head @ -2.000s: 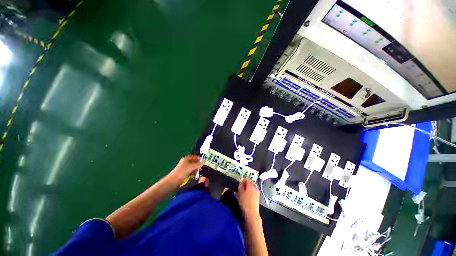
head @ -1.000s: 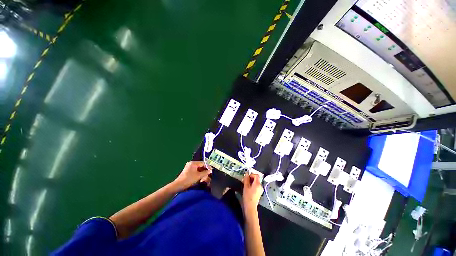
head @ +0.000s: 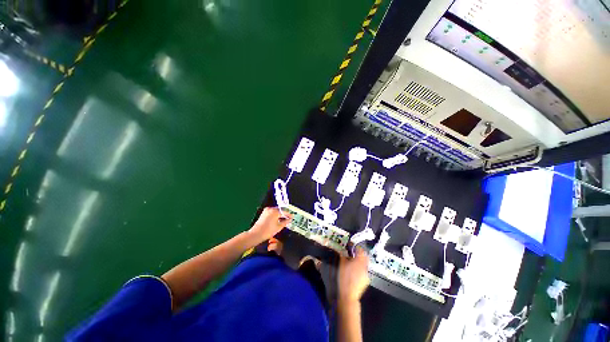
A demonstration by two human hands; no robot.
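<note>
A row of white test sockets (head: 326, 166) stands on the black fixture table, several with white power adapters (head: 374, 194) on them and thin white cords hanging toward me. My left hand (head: 270, 223) is at the left end of the left connection board (head: 317, 229), its fingertips closed on the end of a white output cord (head: 281, 195). My right hand (head: 353, 272) is at the gap between the left board and the right connection board (head: 407, 272). Its fingertips are near a white cord; what they hold is too small to tell.
A beige tester (head: 428, 100) with a monitor above stands behind the sockets. A blue tray (head: 557, 212) with a white sheet lies at the right. A tangled pile of white adapters (head: 491, 319) lies on the white surface (head: 503, 262). Green floor is at the left.
My left hand has moved from below the left board up to its left end with the cord. My right hand has moved right along the board to the gap between the two boards.
</note>
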